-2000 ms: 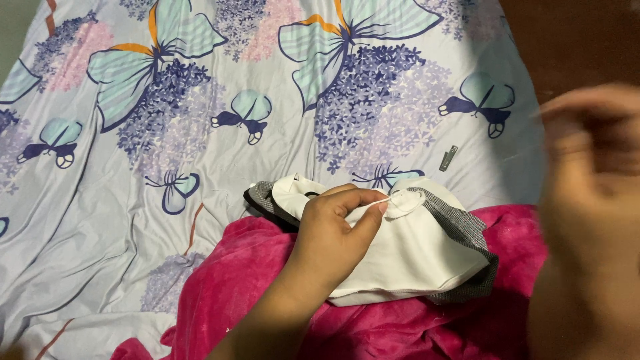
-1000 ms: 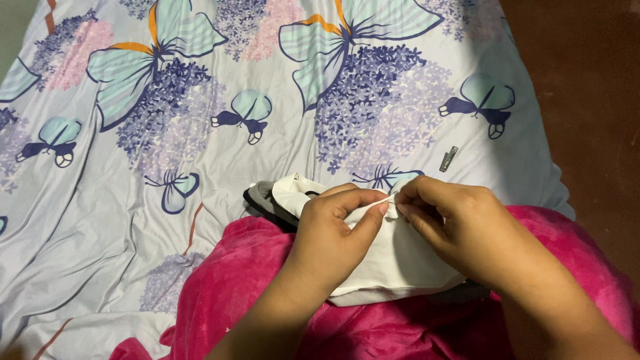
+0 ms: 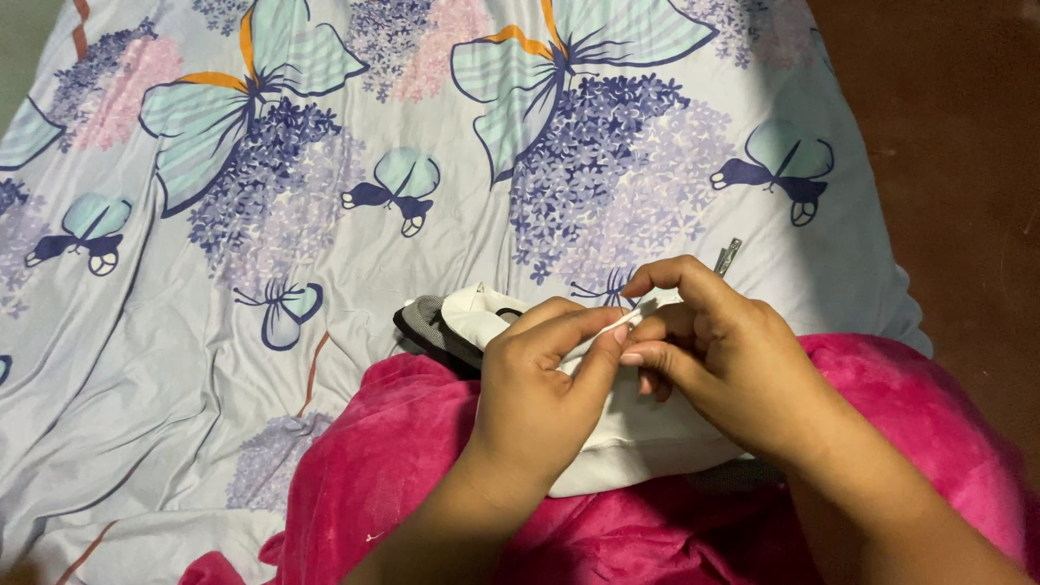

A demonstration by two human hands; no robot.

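A white fabric item (image 3: 650,439) with grey and black mesh fabric (image 3: 439,329) at its left lies across my lap. My left hand (image 3: 552,382) pinches a folded edge of the white fabric between thumb and index finger. Close against its right side, my right hand (image 3: 707,341) has its fingers curled at the same edge, thumb beside the left thumb, index finger arched above. Whether a needle or thread is between the right fingers cannot be made out. The lower part of the fabric is partly hidden behind my hands.
A bright pink plush cloth (image 3: 390,447) covers my lap. Beyond it spreads a bedsheet (image 3: 187,325) printed with butterflies and flowers. A small grey metallic object (image 3: 729,257) lies on it just past my right hand. The reddish-brown floor (image 3: 959,203) shows beyond the bed's right edge.
My right hand, raised and blurred at the far right two seconds ago, came in to the white fabric beside my left hand. The left hand has kept its pinch on the fabric.
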